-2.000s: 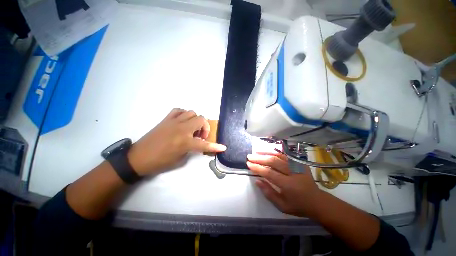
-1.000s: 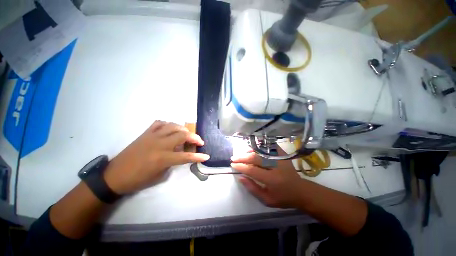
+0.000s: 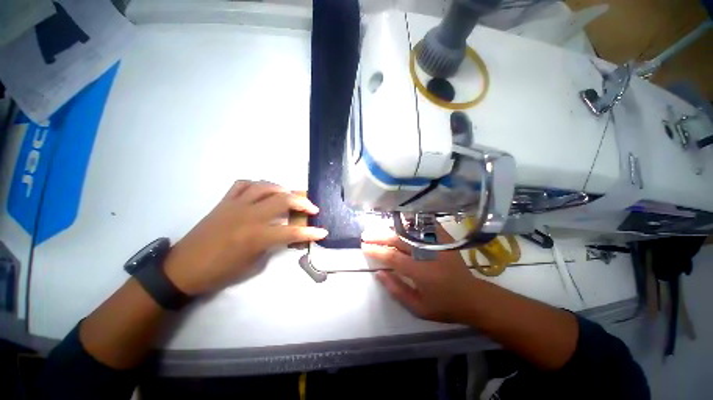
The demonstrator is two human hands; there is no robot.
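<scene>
A long dark band [image 3: 329, 148] lies along the left side of the white sewing machine head [image 3: 395, 101], its near end on the table beside the lit needle area. My left hand [image 3: 242, 234] has its fingertips on the band's left edge, over a small tan piece [image 3: 299, 220]. My right hand [image 3: 426, 281] lies below the machine head, its fingertips at the band's near right corner. Whether they pinch the cloth cannot be told. The presser foot [image 3: 424, 226] shows partly behind a curved metal guard; the needle point cannot be made out.
Yellow-handled shears [image 3: 494, 254] lie behind my right hand, with small black snips [image 3: 539, 237] and a slim white stick [image 3: 564, 269] to their right. A paper sheet [image 3: 70, 74] is at upper left. The ruler-marked table edge [image 3: 305, 358] runs along the front.
The view has shifted, so the machine and band stand further left than two seconds ago. The band's near end has moved away from me, uncovering more white surface. Both hands remain beside it.
</scene>
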